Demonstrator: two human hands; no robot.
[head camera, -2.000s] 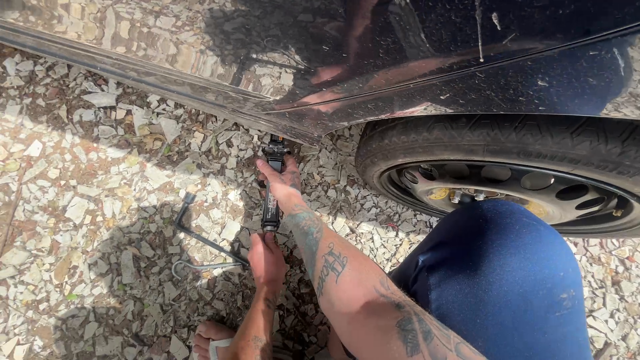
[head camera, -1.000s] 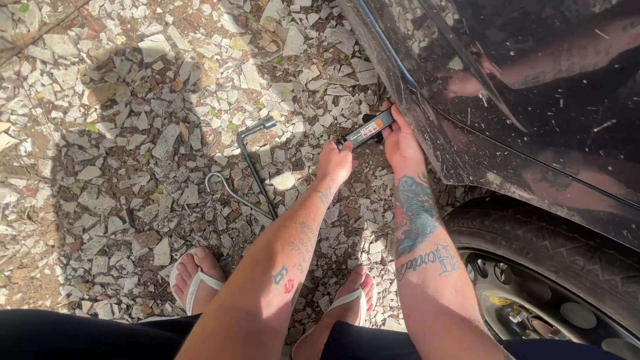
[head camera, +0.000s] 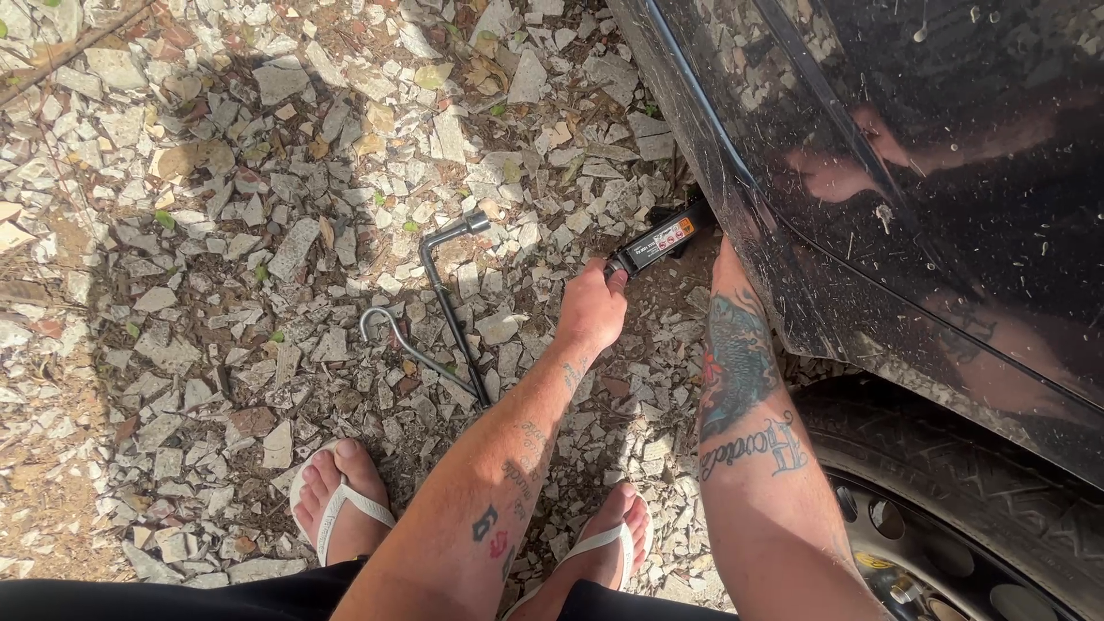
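Observation:
A black scissor-type car jack (head camera: 660, 242), bearing a label with orange and white parts, lies low at the car's sill, its far end hidden under the dark car body (head camera: 862, 216). My left hand (head camera: 593, 302) grips its near end. My right hand (head camera: 729, 255) reaches in beneath the sill beside the jack; its fingers are hidden by the bodywork. To the left on the stones lie an L-shaped lug wrench (head camera: 445, 293) with a socket end and a metal rod with a hooked end (head camera: 405, 341), their lower ends close together near my left forearm.
Broken stone and tile pieces (head camera: 285, 198) cover the uneven ground. A wheel with a black tire (head camera: 914, 448) stands at the lower right, near my right forearm. My feet in white flip-flops (head camera: 345, 509) are at the bottom. The sill's lower edge runs diagonally above my right hand.
The view has swung markedly since two seconds ago. My right hand, visible at the sill's edge one second ago, has gone farther under it. My left hand still holds the jack's near end.

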